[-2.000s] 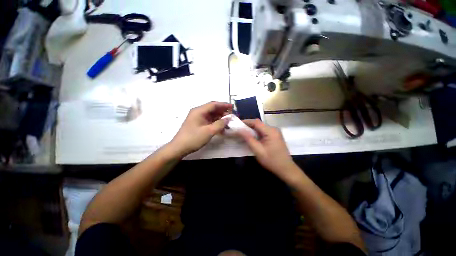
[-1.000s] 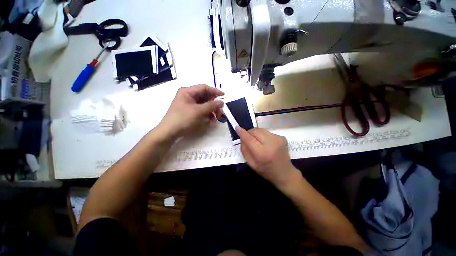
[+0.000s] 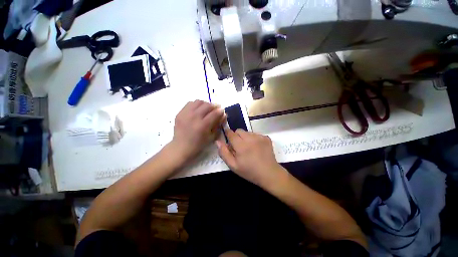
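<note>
A dark patch piece with white edges (image 3: 236, 118) lies on the table just in front of the sewing machine's presser foot (image 3: 255, 85). My left hand (image 3: 197, 123) has its fingers curled at the left edge of the piece. My right hand (image 3: 250, 152) pinches the near left part of the work with thumb and fingers, close to my left fingertips. A narrow dark edge shows between the hands. The fingers hide most of what they hold. The needle itself cannot be made out in the glare.
Spare dark patches (image 3: 126, 75) lie left, with a blue-handled screwdriver (image 3: 79, 91) and black-handled scissors (image 3: 103, 44) beyond. Folded white strips (image 3: 95, 128) lie front left. Red-handled scissors (image 3: 355, 108) lie right, under the machine arm (image 3: 321, 30). Grey cloth (image 3: 396, 206) hangs below right.
The view has shifted, so the machine head sits further left. My hands have closed together over the left edge of the patch; the white strip seen between them earlier is now mostly covered.
</note>
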